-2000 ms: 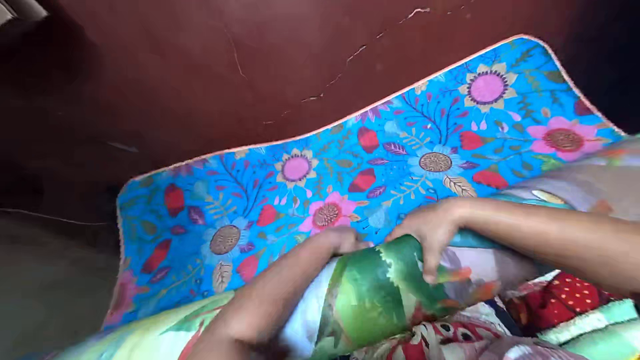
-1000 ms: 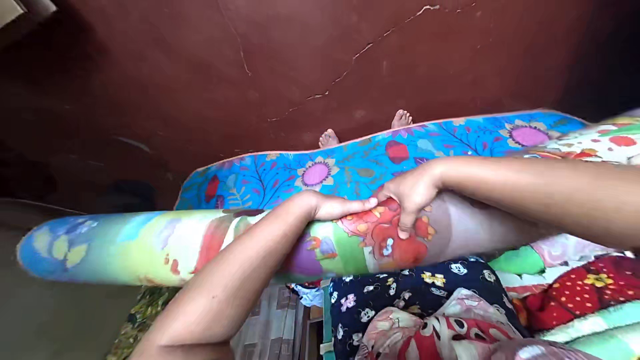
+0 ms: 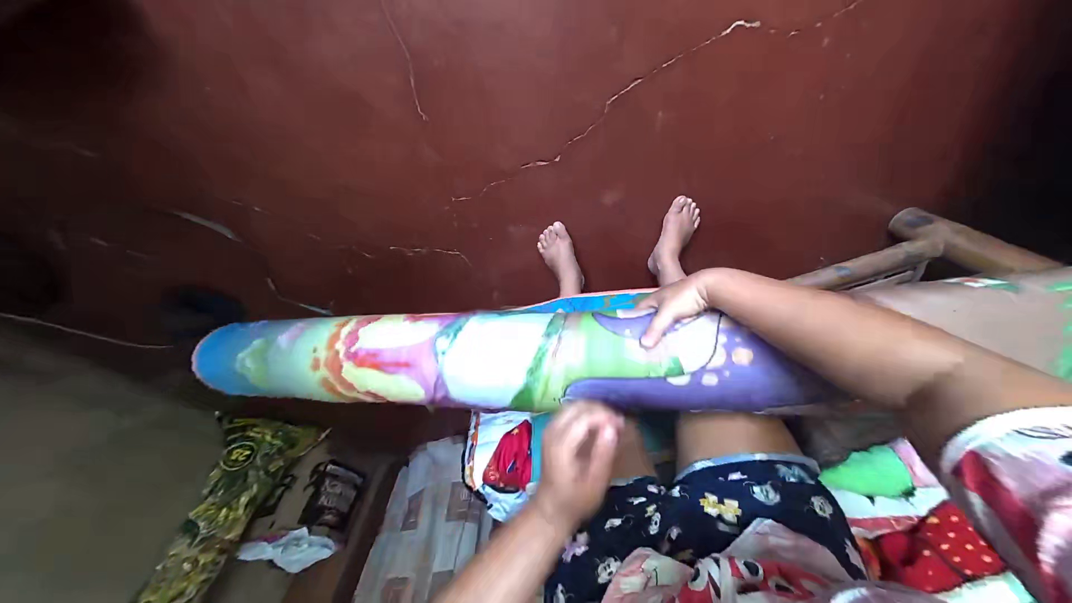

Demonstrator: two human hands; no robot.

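Note:
A thick rolled-up printed mat (image 3: pixel 494 360) lies crosswise over my lap, its round blue end at the left. On top of the roll, near its purple part, rests my right hand (image 3: pixel 674 308), thumb and fingers spread over the surface. My left hand (image 3: pixel 586 444) is blurred, just below the roll's near edge, with its fingers curled and nothing seen in them. A narrow strip of blue patterned cloth (image 3: pixel 599 301) shows behind the roll. My bare feet (image 3: pixel 559 249) are beyond it on the floor.
Cracked dark red floor (image 3: pixel 502 100) spreads ahead. A wooden frame (image 3: pixel 879 260) juts out at the right. Folded cloths (image 3: pixel 938 544) lie at the lower right. At the lower left are a camouflage-patterned cloth (image 3: pixel 226 494), a dark packet (image 3: pixel 333 494) and a white plastic bag (image 3: pixel 293 548).
The blue flowered side, spread out wide two seconds ago, is now mostly rolled up. My left hand has come off the roll to its near side; my right hand stays on it.

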